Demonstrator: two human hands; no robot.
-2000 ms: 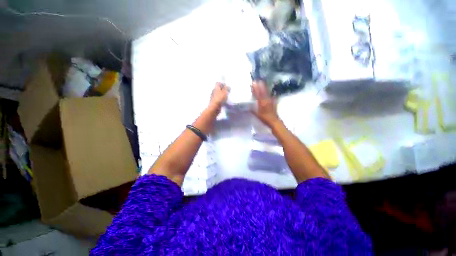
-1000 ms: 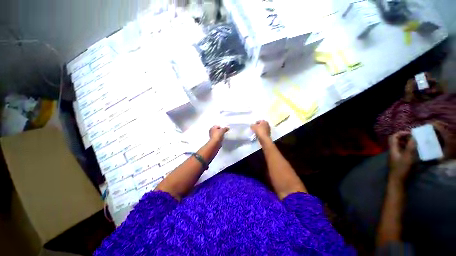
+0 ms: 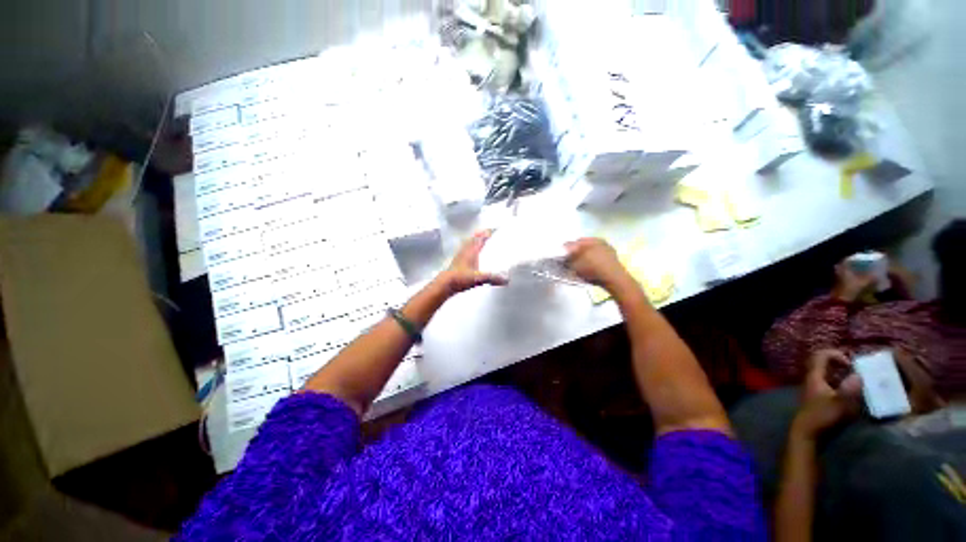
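Note:
A white flat item [image 3: 533, 246] is held between my two hands above the table near its front edge. It is overexposed, so I cannot tell whether it is a small carton or a sleeve. My left hand [image 3: 471, 267] holds its left side, with the thumb in front and the fingers up behind. My right hand [image 3: 595, 262] grips its right end with bent fingers. A thin line runs along its lower edge beside my right hand. A shadow lies on the white table [image 3: 477, 344] below.
Carton rows [image 3: 286, 228] cover the table's left. Behind my hands are a black bundle [image 3: 514, 143], a beige heap [image 3: 493, 37] and stacked cartons [image 3: 636, 95] with eyeglasses on top. Yellow strips [image 3: 720, 206] lie right. A brown box [image 3: 95, 339] stands left. People at right hold white cartons [image 3: 881, 383].
The view has turned to the right since the first frame. My hands have shifted from pinching a thin pale piece to holding a brighter white item, with my left fingers spread more.

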